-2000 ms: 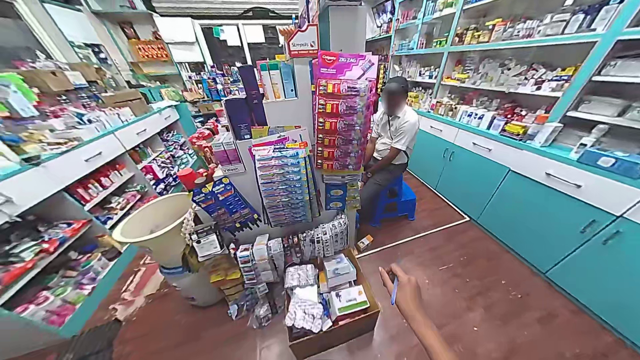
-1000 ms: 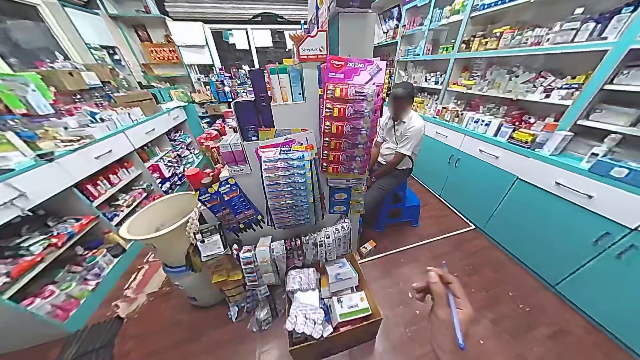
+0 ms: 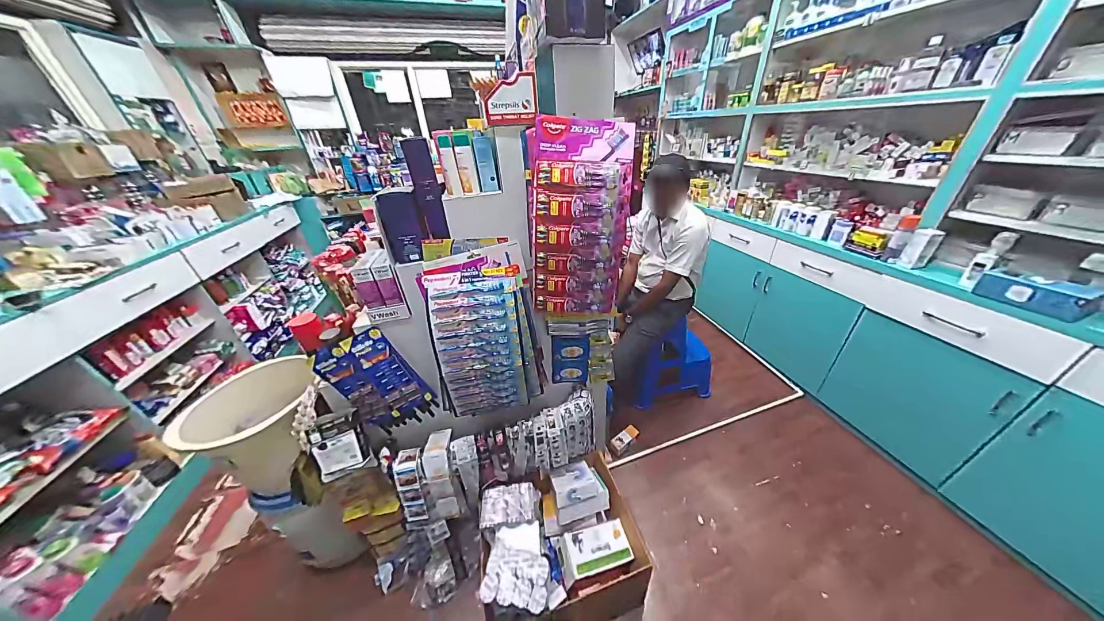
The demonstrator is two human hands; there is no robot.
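Neither my left hand nor my right hand shows in the head view now. Low in the middle, an open cardboard box point(image 3: 640, 580) on the floor holds medicine cartons point(image 3: 595, 549) and blister strips point(image 3: 517, 565). Packets in clear plastic point(image 3: 435, 573) lie left of it. Above the box, hanging cards of toothbrushes point(image 3: 483, 341) and a pink card of Colgate toothbrushes point(image 3: 578, 233) cover a grey display stand point(image 3: 573, 82). A dark blue card of packaged goods point(image 3: 375, 375) hangs at its left side.
A person point(image 3: 668, 250) sits on a blue plastic step stool point(image 3: 686, 366) behind the stand. Teal cabinets point(image 3: 906, 392) and stocked shelves line the right; a stocked counter point(image 3: 142, 289) runs along the left. A cream bin point(image 3: 250, 423) stands left of the stand. A small carton point(image 3: 623, 440) lies on the floor.
One hand with a blue pen was in view over the floor right of the box in both earlier frames; it has gone out of view.
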